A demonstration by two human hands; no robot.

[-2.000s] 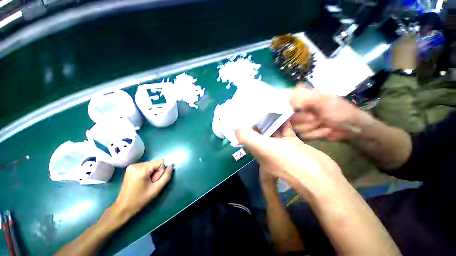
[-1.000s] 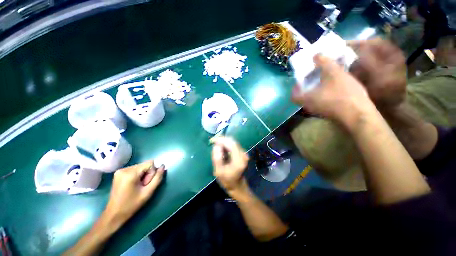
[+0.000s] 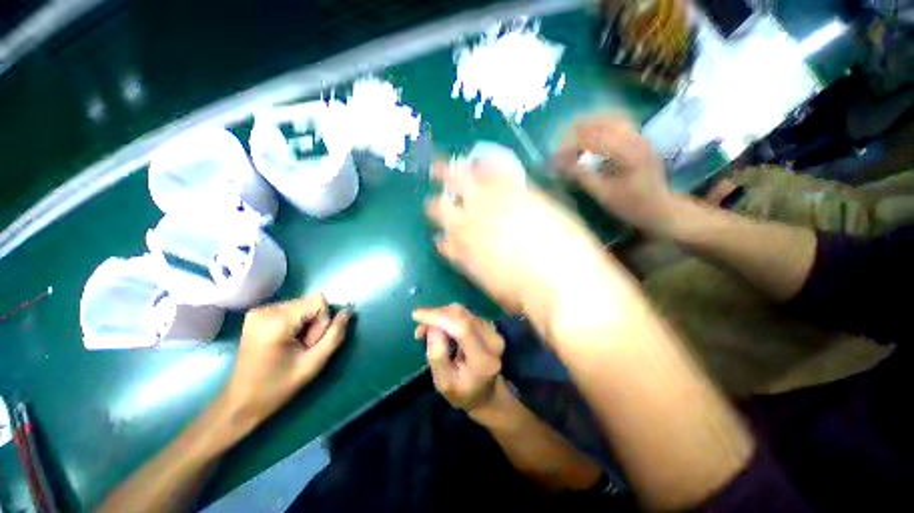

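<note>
My left hand rests on the green mat with its fingers curled; no part shows in it. My right hand is near the mat's front edge, fingers curled, with no part visible in it. White cup-shaped housings stand close together at the left: one at the back, one with a slotted face, one in the middle and one in front. Another white housing is partly hidden behind a neighbour's blurred hand. Two heaps of small white clips lie at the back.
A neighbour's hand and forearm reach across from the right, beside my right hand. Their other hand holds a small white thing. Orange wire leads and a white sheet lie at the back right. A red-and-black tool lies far left.
My right hand has drawn back from the single housing. The neighbour's hand has come from the right over that housing. My left hand keeps its curled pose. The view has shifted.
</note>
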